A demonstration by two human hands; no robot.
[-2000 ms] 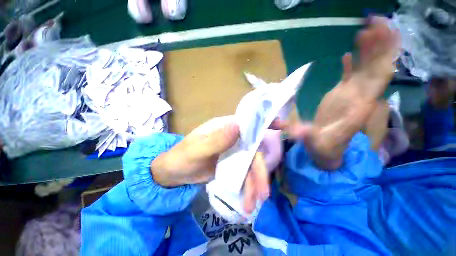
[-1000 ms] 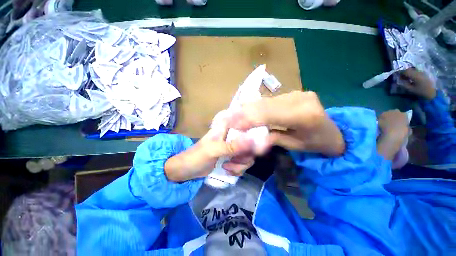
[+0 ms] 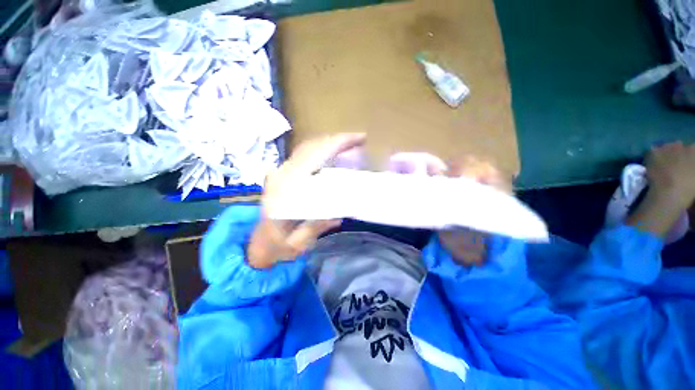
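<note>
The white headset (image 3: 404,201) lies across in front of my chest, its headband seen from above as a broad white blade with a pointed right end. Pink-white parts show just behind it, blurred. My left hand (image 3: 301,202) grips its left end. My right hand (image 3: 474,206) holds it near the right side, partly hidden behind the band. A small white glue bottle (image 3: 448,84) with a greenish tip lies on the cardboard sheet (image 3: 343,76).
A heap of white ear covers (image 3: 221,99) with a clear plastic bag (image 3: 53,114) is at left. A bag of pink parts (image 3: 118,327) sits below the bench edge. At right are another person's hand (image 3: 672,179) and a second bottle (image 3: 649,78).
The headset has turned from slanting to lying crosswise. My hands have moved apart along it. The view has shifted, and the glue bottle shows fully on the cardboard.
</note>
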